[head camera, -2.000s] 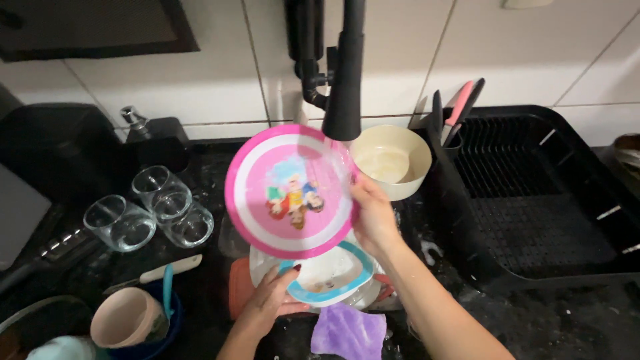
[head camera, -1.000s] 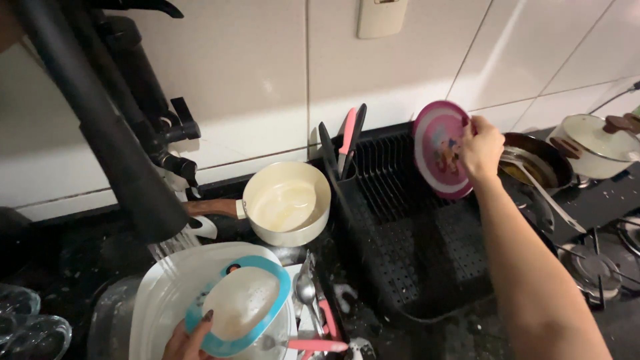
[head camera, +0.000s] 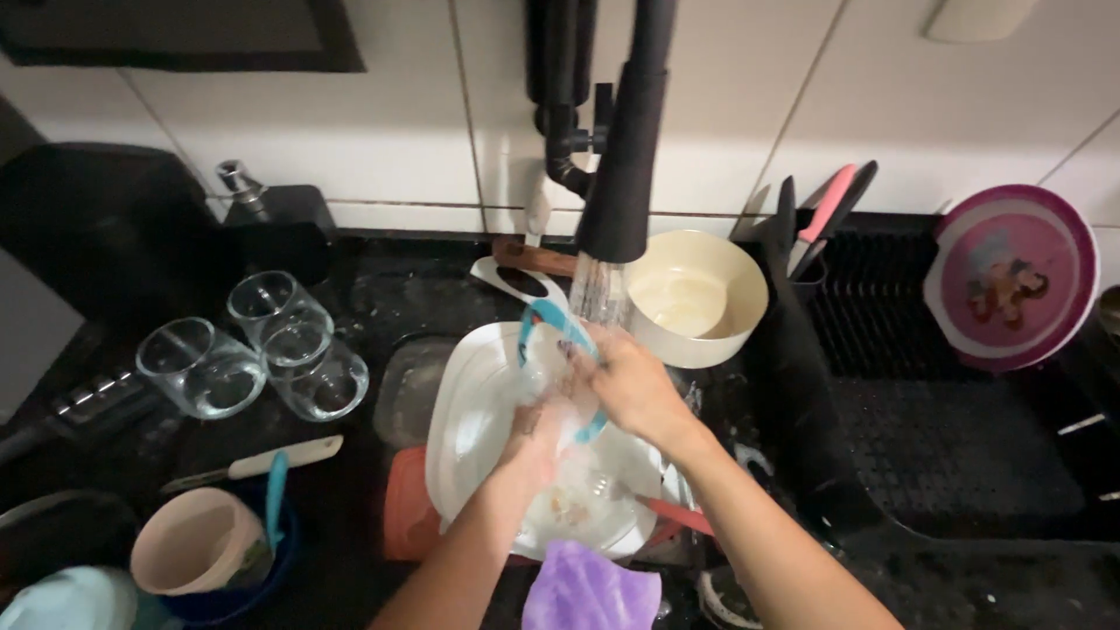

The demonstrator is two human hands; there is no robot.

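Under the black faucet (head camera: 617, 175), running water falls on a small blue-rimmed plate (head camera: 560, 324), which is tilted. My right hand (head camera: 630, 381) grips its rim from the right. My left hand (head camera: 547, 424) is against its lower side; blur hides the exact finger contact. Beneath both hands lies a large white basin (head camera: 468, 420) with some water and food bits in it. A purple cloth (head camera: 591, 591) is at the basin's near edge, and a red-handled utensil (head camera: 678, 514) leans at its right. The pink plate (head camera: 1015, 276) stands in the black dish rack (head camera: 962, 437).
A cream saucepan (head camera: 696, 297) sits behind the basin at right. Knives (head camera: 827, 206) stand at the rack's corner. Several drinking glasses (head camera: 201, 367), a soap dispenser (head camera: 276, 210), a light-handled knife (head camera: 284, 457) and a beige cup (head camera: 201, 542) are on the left.
The pink plate, in my right hand before, now stands let go in the rack. My right hand has come back to the blue-rimmed plate, which is now under the water.
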